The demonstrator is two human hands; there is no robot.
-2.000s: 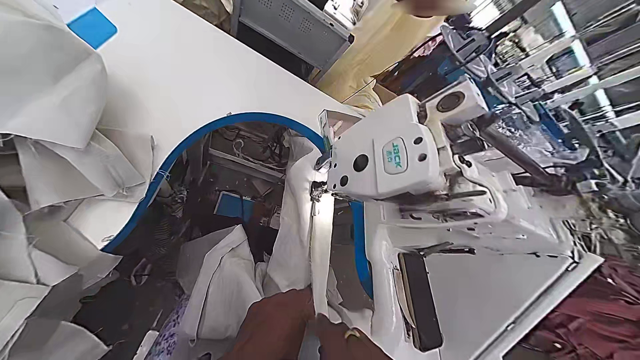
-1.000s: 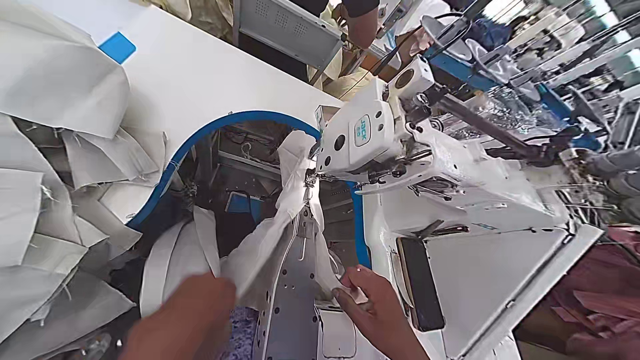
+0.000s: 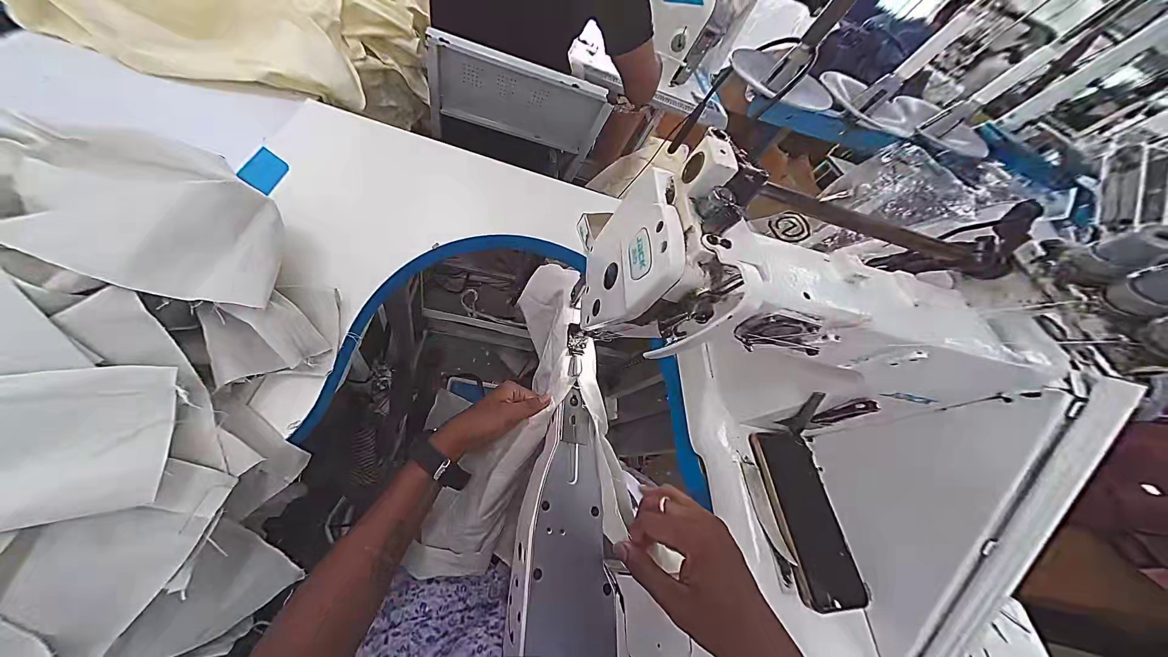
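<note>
A white Jack industrial sewing machine (image 3: 639, 255) stands over a narrow metal arm (image 3: 566, 529) that runs toward me. Off-white fabric (image 3: 547, 365) passes beneath the needle and hangs down both sides of this arm. My left hand (image 3: 493, 415), with a dark band on its wrist, pinches the fabric left of the arm, just below the presser foot (image 3: 577, 339). Lower down on the right, my right hand (image 3: 671, 557), with a ring on one finger, has its fingertips closed on the fabric edge beside the arm.
Cut off-white fabric pieces (image 3: 100, 447) are heaped on the left. The white table (image 3: 392, 182) has a blue-edged cutout (image 3: 365, 319). A dark smartphone (image 3: 812, 520) lies on the machine's right side. Beyond the table are yellow fabric (image 3: 228, 46) and a person in dark clothing (image 3: 538, 27).
My left hand has moved up and forward along the fabric to near the presser foot. Two seconds ago both hands were close together at the fabric; now they are apart.
</note>
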